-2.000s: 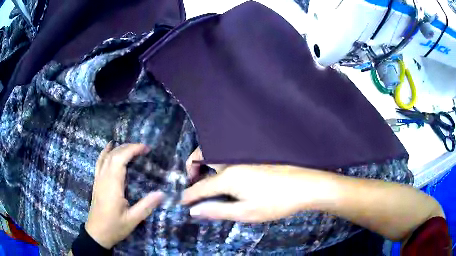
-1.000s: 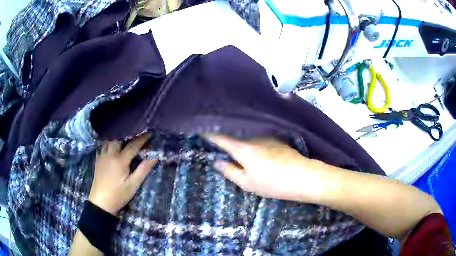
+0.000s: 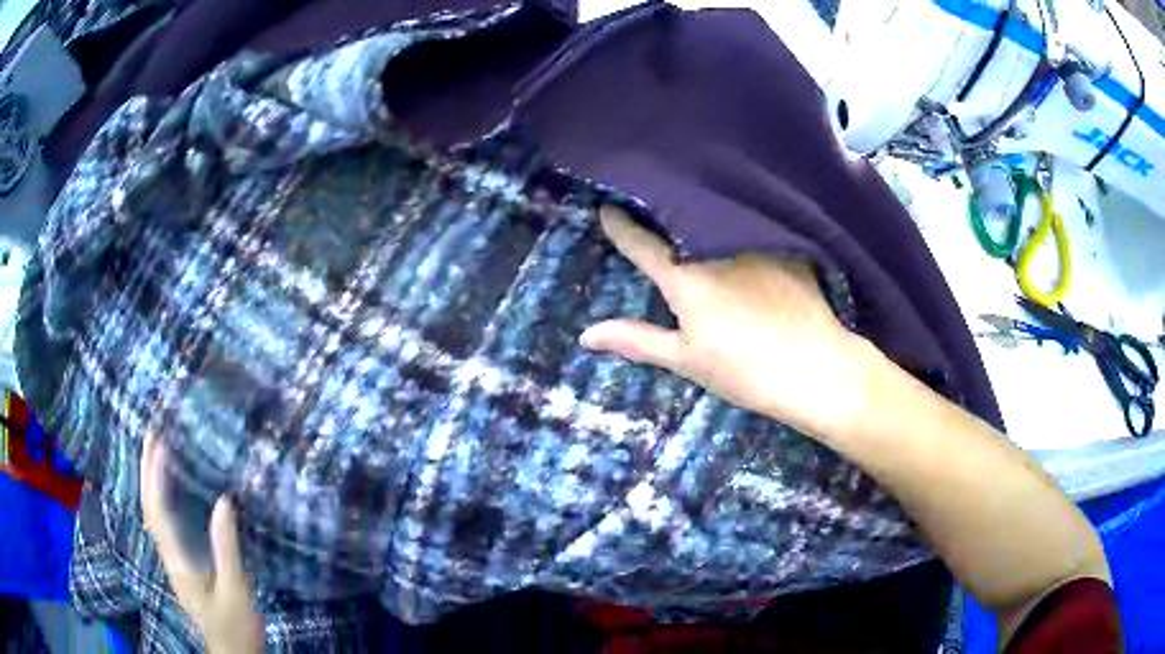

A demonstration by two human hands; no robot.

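The fuzzy plaid fabric [image 3: 473,371] is spread across the front of the machine table and hangs over its front edge. The dark purple lining [image 3: 715,128] lies along the fabric's upper right side and also shows behind it. My right hand [image 3: 754,326] lies on the plaid beside the lining's edge, thumb and forefinger apart, its other fingers hidden under the lining. My left hand [image 3: 198,543] is low at the left on the plaid's hanging edge, blurred, with thumb and fingers apart; whether it pinches cloth does not show.
The white sewing machine [image 3: 997,64] stands at the upper right. Green- and yellow-handled scissors [image 3: 1045,249], blue snips [image 3: 1054,335] and black shears [image 3: 1111,358] lie beside it. A grey fan-like box [image 3: 32,115] is at the upper left. Blue bins [image 3: 1131,549] show below the table.
My left hand has moved down and left, off the lining's edge. The plaid has spread wider and lies flatter. My right hand has moved to the right along the lining's edge.
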